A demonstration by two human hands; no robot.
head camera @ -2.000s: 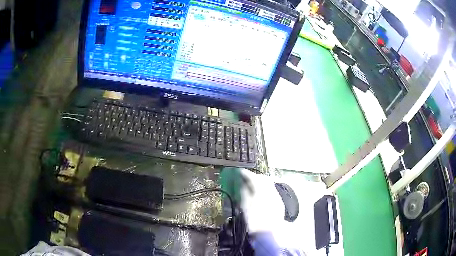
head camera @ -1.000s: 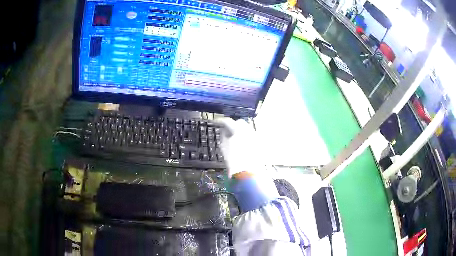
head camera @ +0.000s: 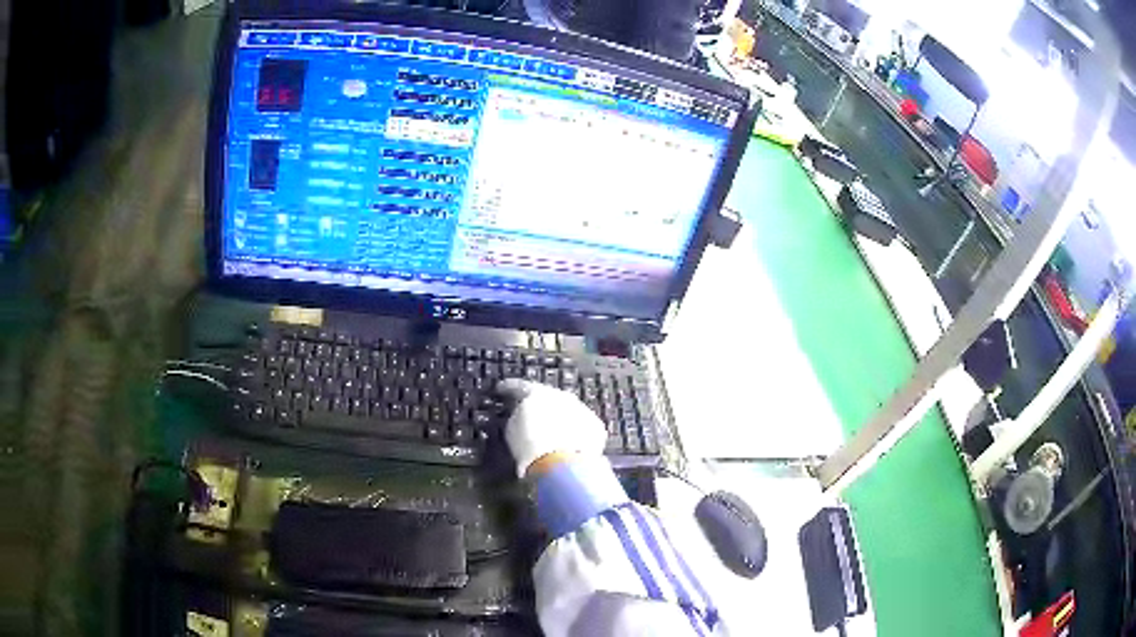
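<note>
A wide black keyboard (head camera: 361,392) lies under a black-framed monitor (head camera: 473,174) with a blue panel at left and a white list at right. My right hand (head camera: 548,423), in a white glove, is over the right part of the keyboard with its fingertips at the keys. It holds nothing that I can see. A black power adapter (head camera: 368,545) lies on the dark test fixture below the keyboard. A second black adapter (head camera: 361,622) is below it, cut off by the lower edge. My left hand is out of the picture.
A black mouse (head camera: 731,533) and another black adapter (head camera: 831,567) lie on the white surface at right. The green belt (head camera: 903,498) runs beyond them. A white metal post (head camera: 959,330) slants across the belt. Several dark adapters lie along its far edge.
My right hand came into view over the keyboard's right end and has moved left along the keys. The white shape at the lower left two seconds ago is gone. The camera view has shifted.
</note>
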